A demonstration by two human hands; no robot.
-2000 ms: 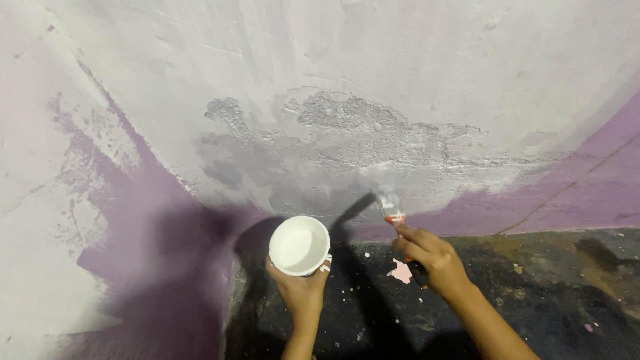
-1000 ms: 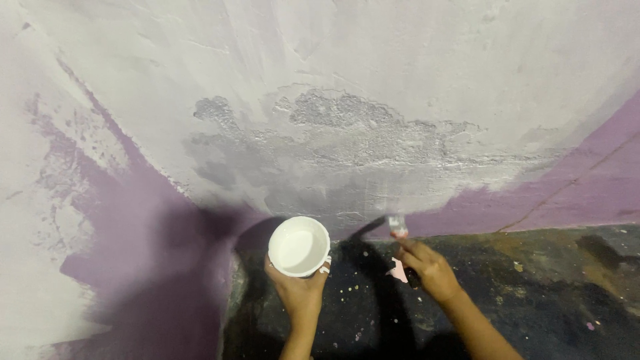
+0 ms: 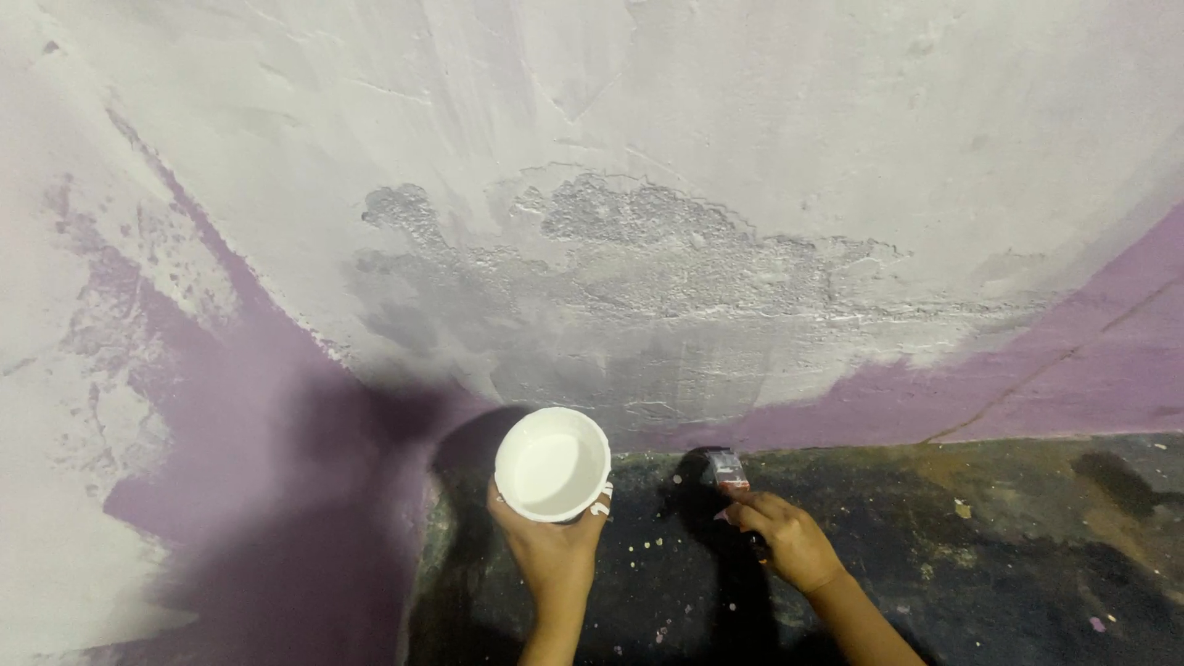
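My left hand [image 3: 550, 555] is wrapped around a white plastic tub [image 3: 553, 464] of white paint, low in the middle of the view; white smears mark its fingers. To the right, my right hand [image 3: 782, 536] grips a paintbrush [image 3: 728, 470] with its paint-wetted bristles pointing up and away, near where the wall meets the floor. Ahead is the wall [image 3: 832, 120], mostly coated whitish over purple, with a rough grey patch of bare plaster [image 3: 638, 213] in its middle. Most of the brush handle is hidden by my fingers.
A second wall [image 3: 55, 388], purple with blotchy white paint, meets the first at a corner on the left. The dark floor [image 3: 1017, 555] has scattered paint specks and a few flakes. A thin crack-like line crosses the purple band at right. Shadows fall over the left corner.
My right hand and the brush have moved down from the lower wall to the floor edge. The left hand has kept its hold on the tub in about the same place.
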